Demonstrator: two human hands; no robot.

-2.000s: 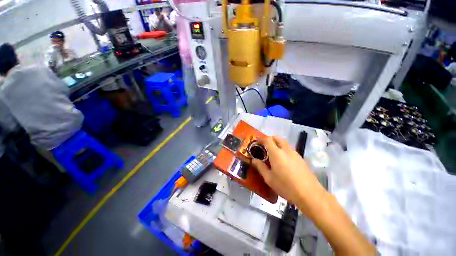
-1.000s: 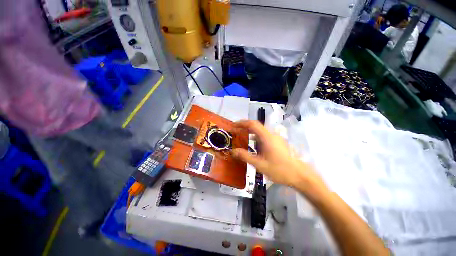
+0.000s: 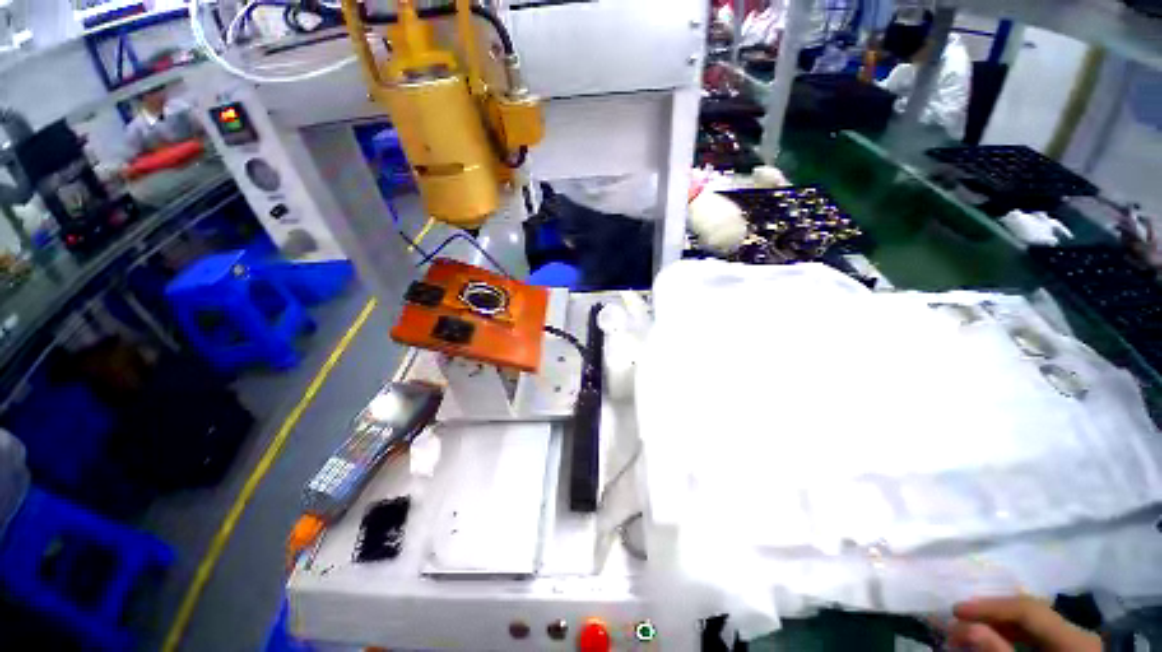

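Note:
The orange-brown press fixture (image 3: 525, 334) sits below the yellow-gold press head (image 3: 440, 147). A metal ring, which looks like a watch case (image 3: 484, 299), lies in its round nest, with dark square pads beside it. The press head is above the fixture, not touching it. My right hand (image 3: 1026, 627) is at the bottom right edge, away from the fixture. It is cut off by the frame and blurred, so whether it holds anything cannot be told. My left hand is not in view.
A white sheet stack (image 3: 892, 433) with a few rings at its far right fills the right side. A black bar (image 3: 588, 427) stands right of the fixture. A handheld terminal (image 3: 370, 446) lies left. A red button (image 3: 595, 636) and green-lit button (image 3: 645, 630) are on the front edge.
My right hand has left the ring and moved to the bottom right. The fixture has slid back toward the press head, with the ring in it. The view has shifted.

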